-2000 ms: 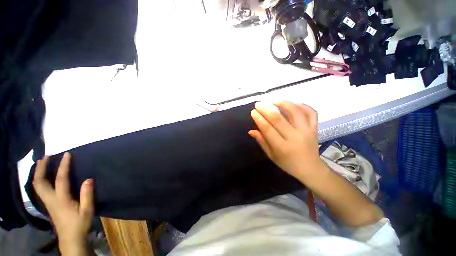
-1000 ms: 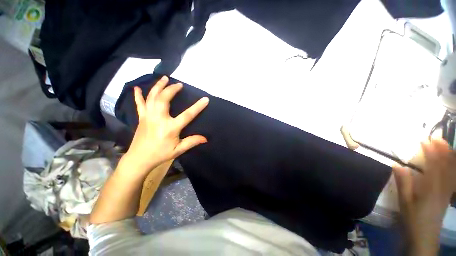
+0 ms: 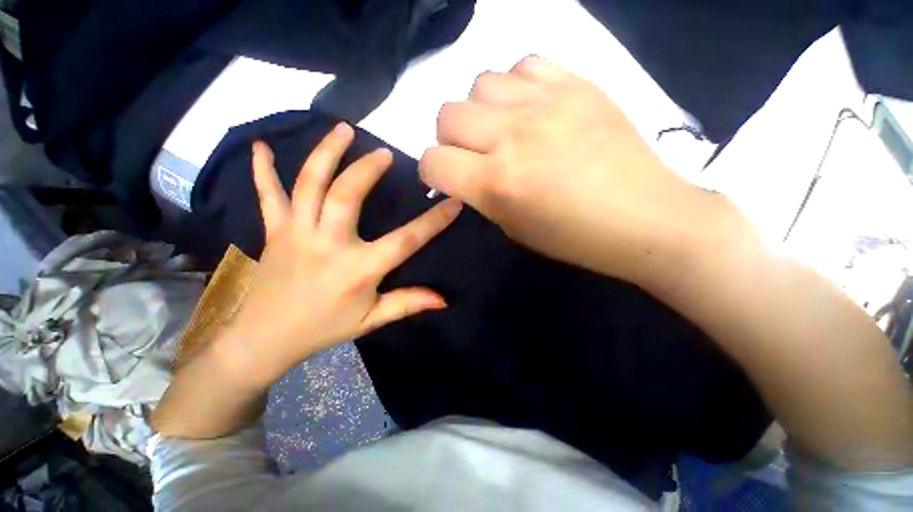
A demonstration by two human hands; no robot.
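Note:
The black garment piece (image 3: 521, 330) lies along the front of the white table and hangs over its edge towards my lap. My left hand (image 3: 320, 250) lies flat on its left part with the fingers spread. My right hand (image 3: 541, 150) is closed in a fist over the cloth's upper edge, close to my left index fingertip. A small pale tip (image 3: 432, 193) shows below the right fingers; the rest of that object is hidden in the hand.
More black cloth (image 3: 200, 60) is heaped at the upper left, and another black piece (image 3: 741, 50) lies at the upper right. Crumpled pale cloth (image 3: 110, 320) and a wooden plank (image 3: 215, 300) are below the table at left. The machine bed plate (image 3: 831, 180) is at right.
My right hand has come from the far right to beside my left hand and closed, with a small pale tip showing. My left hand stays spread on the cloth. The view has shifted.

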